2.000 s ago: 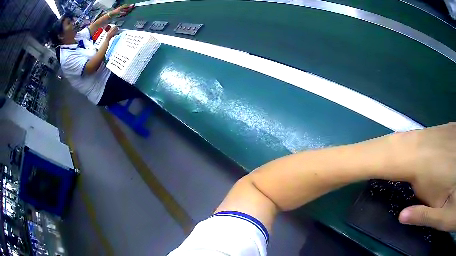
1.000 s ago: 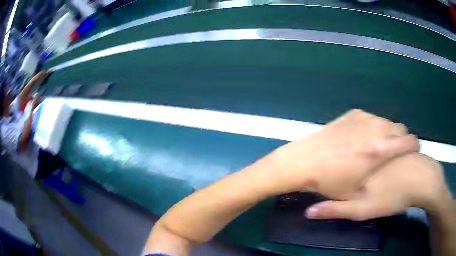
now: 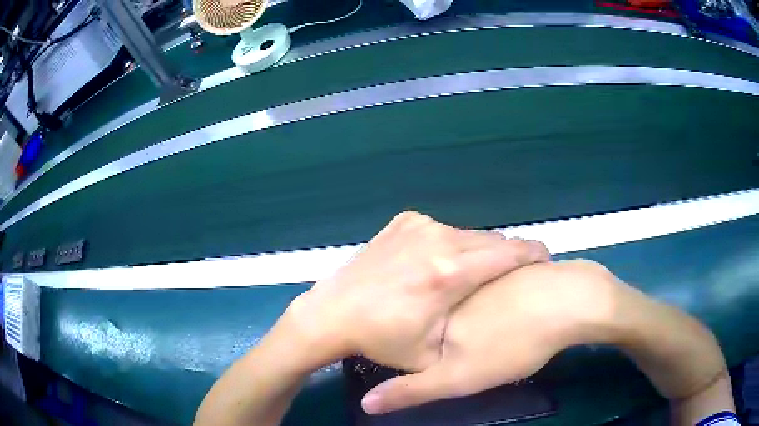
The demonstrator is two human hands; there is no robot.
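My left hand (image 3: 398, 287) lies over my right hand (image 3: 533, 320) at the lower centre, with the two hands touching and overlapping. The fingers of my left hand point right. A thumb, apparently my right one, sticks out to the left below them. Both palms and most of the right fingers are hidden, so I cannot tell whether either hand holds anything. The dark shallow tray (image 3: 508, 405) lies under and in front of the hands, with tiny shiny bits near its left side. No part shows between the hands.
The green conveyor (image 3: 333, 183) runs across beyond the white strip (image 3: 191, 276). Small grey bars (image 3: 70, 251) lie on it at far left. A white box (image 3: 21, 316) stands on the glossy green bench edge. A small fan (image 3: 230, 12) stands at the back, left of a white object.
The view has swung right, bringing the hands to the centre and the fan into view. The co-worker has left the picture. My hands stay overlapped as one second ago; my right forearm shows more.
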